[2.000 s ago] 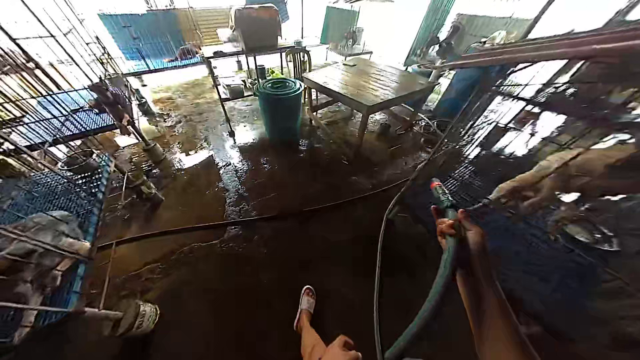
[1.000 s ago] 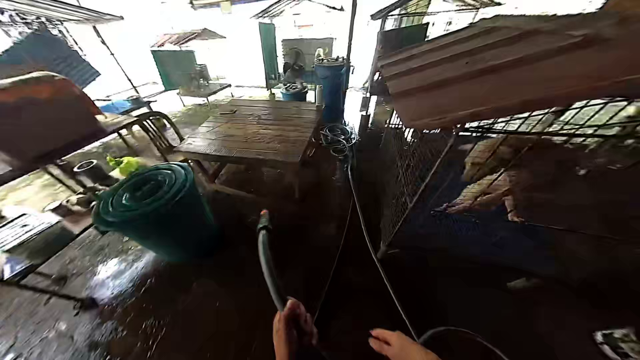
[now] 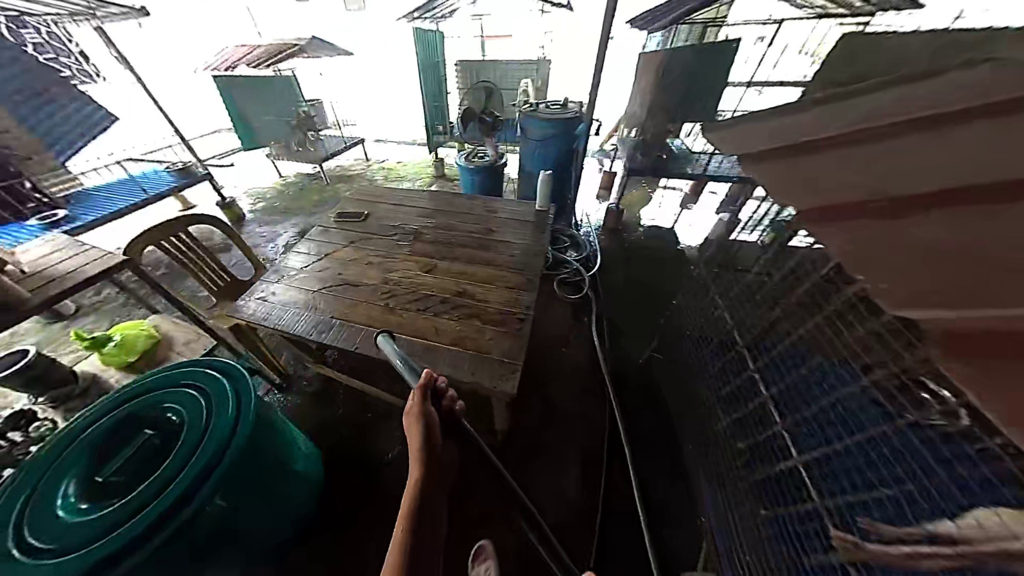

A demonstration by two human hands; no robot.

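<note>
My left hand (image 3: 432, 400) is shut around a dark hose (image 3: 512, 480), a little behind its pale pipe-like end (image 3: 398, 356). That end points up and left, over the near edge of a wet wooden table (image 3: 416, 272). The hose runs down past my hand to the bottom edge of the view. Only a sliver of skin, apparently my right hand (image 3: 589, 573), shows at the bottom edge beside the hose; its grip is hidden. A small dark tray-like object (image 3: 350, 216) and a white cylindrical container (image 3: 544, 190) are on the table.
A lidded green bin (image 3: 280, 456) stands lower left, near a plastic chair (image 3: 200, 256). Another hose (image 3: 612, 384) runs along the wet floor from a coil (image 3: 570, 260). A wire cage (image 3: 768, 400) with an animal's pale legs (image 3: 920, 548) lines the right. Blue barrels (image 3: 548, 152) stand behind the table.
Two seconds ago my right hand held the hose near its end; now my left hand does. My right hand was visible with fingers apart one second ago. The view has swung right.
</note>
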